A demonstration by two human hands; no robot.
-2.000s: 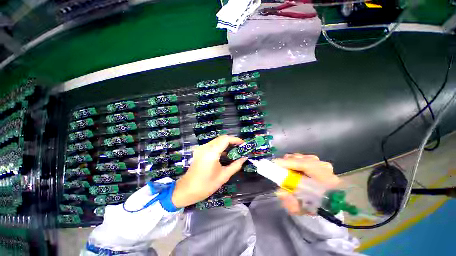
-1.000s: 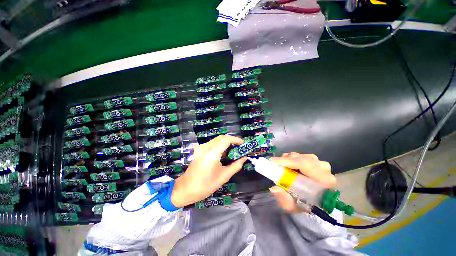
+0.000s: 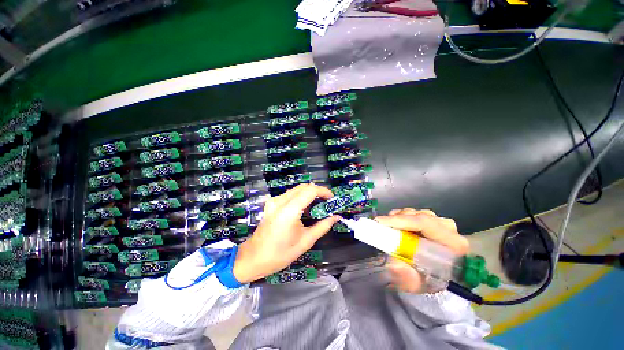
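Note:
My left hand (image 3: 284, 232) holds a green circuit board (image 3: 336, 203) between thumb and fingers above the right part of the tray, tilted up to the right. A blue strap (image 3: 225, 266) is round my left wrist. My right hand (image 3: 425, 246) holds the dispensing syringe (image 3: 383, 236), white in front with a yellow band. Its thin nozzle (image 3: 345, 221) points at the board's lower edge; I cannot tell if it touches. The green cap (image 3: 475, 272) is at its rear. Other boards (image 3: 220, 162) lie in rows in the clear tray (image 3: 188, 220).
More filled trays are at the left edge. A grey sheet (image 3: 376, 58) with red-handled pliers (image 3: 404, 9) and white wipes (image 3: 321, 15) lies at the far edge. Black cables (image 3: 564, 164) and a pale air hose (image 3: 571, 205) hang at the right. A round black object (image 3: 523, 253) is at lower right.
The syringe and right hand have shifted slightly right since one second ago, the nozzle staying by the board's lower edge. My left hand holds the board in nearly the same place.

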